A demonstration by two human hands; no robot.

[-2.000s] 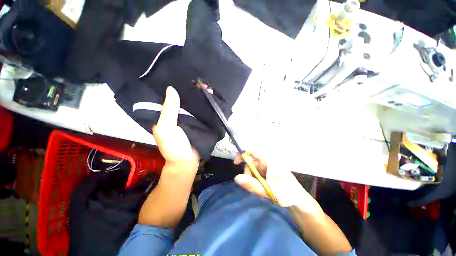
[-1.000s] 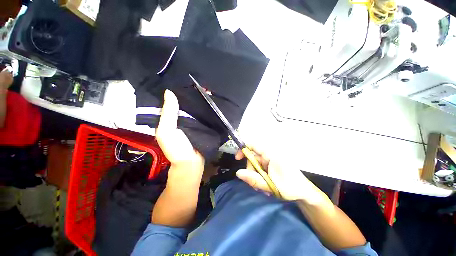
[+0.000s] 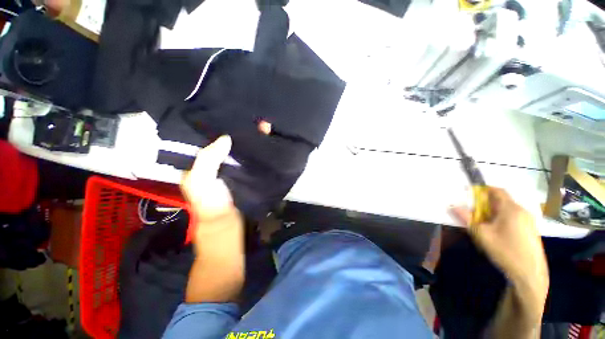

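A black fabric garment piece (image 3: 292, 86) lies on the white table, with a thin curved white piping line (image 3: 204, 74) and a light band near its front left. My left hand (image 3: 211, 173) is at the front part of the fabric; a fingertip shows through the fabric near its middle, and the other fingers are hidden under it. My right hand (image 3: 501, 222) is to the right over the table's front edge, slightly blurred. It holds the fabric shears (image 3: 472, 173) by the yellow handle, blades pointing up and away, apart from the fabric.
The white sewing machine (image 3: 504, 73) stands at the back right. An open brown box (image 3: 557, 179) of small parts is at the right. A red plastic crate (image 3: 99, 251) with black pieces is at the lower left. A black device (image 3: 63, 131) lies on the table's left end.
My right hand has moved right with the shears, away from the black fabric. My left hand remains at the fabric's front part. The camera view has shifted too.
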